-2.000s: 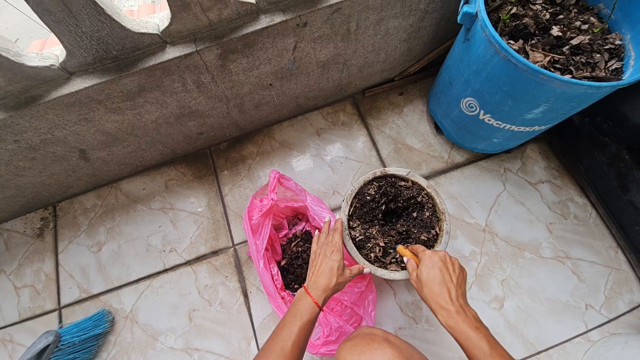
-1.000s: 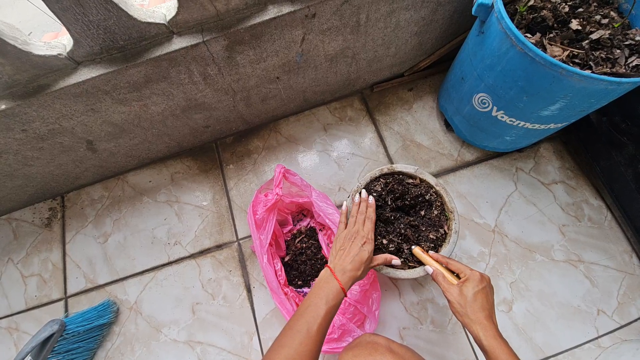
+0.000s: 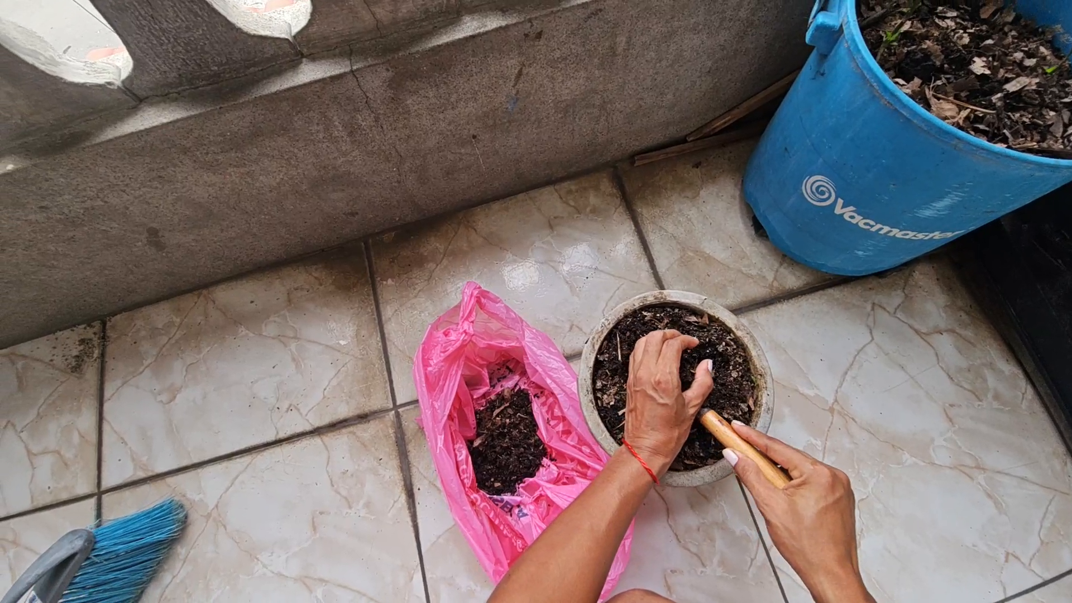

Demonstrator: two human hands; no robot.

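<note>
A round pale pot [image 3: 593, 402] filled with dark soil [image 3: 730, 368] stands on the tiles. My left hand [image 3: 663, 389] is over the soil, its fingers curled down and apart from the thumb; whether the fingertips pinch anything is hidden. From the right, my right hand [image 3: 800, 494] grips the wooden handle [image 3: 745, 448] of a small tool, whose working end is out of sight in the soil. Left of the pot, an open pink plastic bag [image 3: 452, 360] holds more dark soil [image 3: 507, 444]; my left forearm passes over its right side.
A blue bucket [image 3: 846, 151] of soil and dry leaves stands at the upper right, beside a black object [image 3: 1030, 285]. Wood strips [image 3: 712, 138] lie along the concrete wall [image 3: 251, 184]. A blue-bristled brush [image 3: 130, 548] is at the lower left.
My left hand has moved from the pot's left rim to over the soil, and its flat fingers have curled. My right hand still holds the tool by its handle.
</note>
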